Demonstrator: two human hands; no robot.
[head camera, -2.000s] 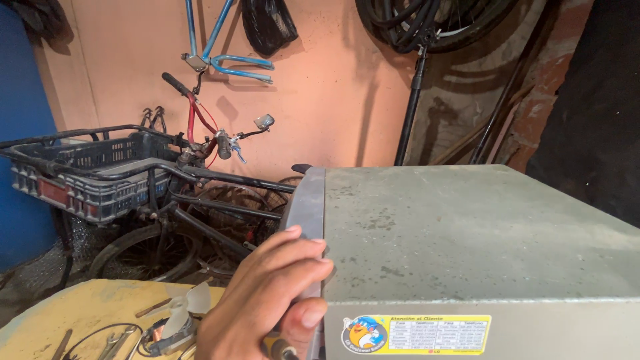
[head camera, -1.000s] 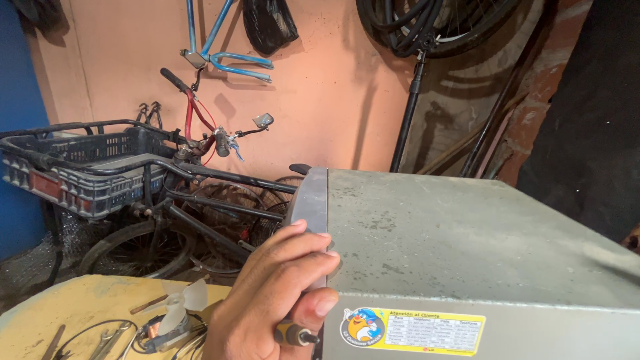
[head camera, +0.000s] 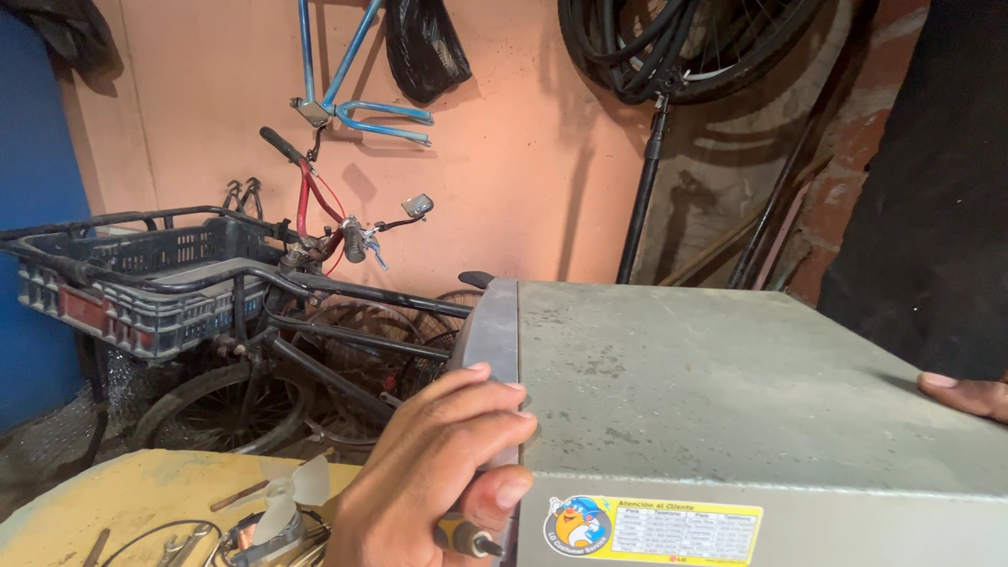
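Note:
A grey metal casing (head camera: 693, 378) with a plastic front edge (head camera: 490, 339) fills the lower right; a yellow printed sticker (head camera: 654, 529) is on its near side. My left hand (head camera: 441, 465) rests its fingers over the front edge and holds a screwdriver (head camera: 465, 539), whose handle end and shaft show beneath the thumb. At the right border, my right hand (head camera: 965, 395) lays its fingertips on the casing's top; the rest of it is out of frame. Left of my left hand, a small fan motor with a pale blade (head camera: 287, 500) lies on a yellow surface.
Wrenches (head camera: 185, 543) and wires lie on the yellow tabletop (head camera: 118, 488). Behind stands a cargo bicycle (head camera: 315, 315) with a dark plastic crate (head camera: 150, 291). A blue bicycle frame (head camera: 323, 102), a black bag (head camera: 425, 51) and bicycle tyres (head camera: 630, 55) hang against the wall.
My right hand has come into view at the right, on top of the casing. My left hand stays at the front edge with the screwdriver.

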